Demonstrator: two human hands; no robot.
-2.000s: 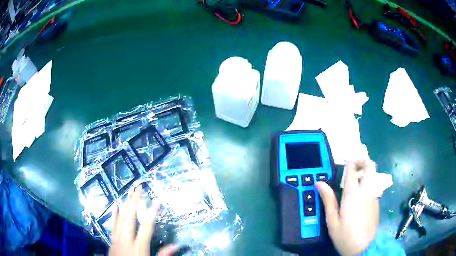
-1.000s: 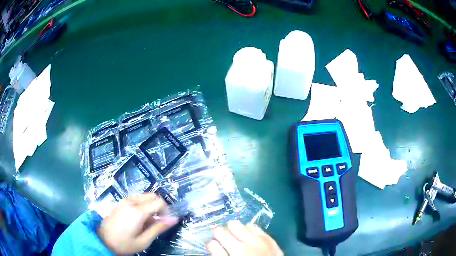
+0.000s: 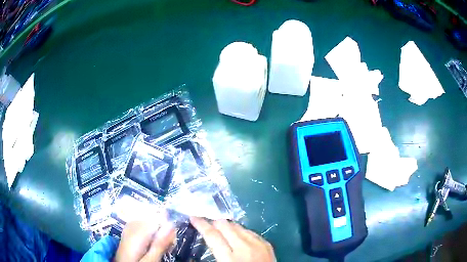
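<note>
My left hand [image 3: 146,240] and my right hand [image 3: 236,241] are close together over the lens packing film [image 3: 202,137] at the lower left. My left fingers pinch a small dark-and-clear piece that looks like a screen lens, partly lost in glare. My right fingertips meet it from the other side; their grip is unclear. Rows of black-framed lenses lie in the film, and a loose screen lens [image 3: 149,170] lies tilted on top. The battery tester [image 3: 332,192] lies face up to the right of my hands, with a blue face and dark screen, untouched.
Two white bottles [image 3: 239,84] [image 3: 291,59] stand behind the tester. White wipes [image 3: 353,105] lie beside and behind it. An air blow gun [image 3: 444,194] lies at the right. White sheets [image 3: 19,135] are at the far left. Cables and testers line the far edge.
My right hand has left the tester and moved left to the film. My left hand has closed on a piece, and both hands have come together. The view has shifted somewhat.
</note>
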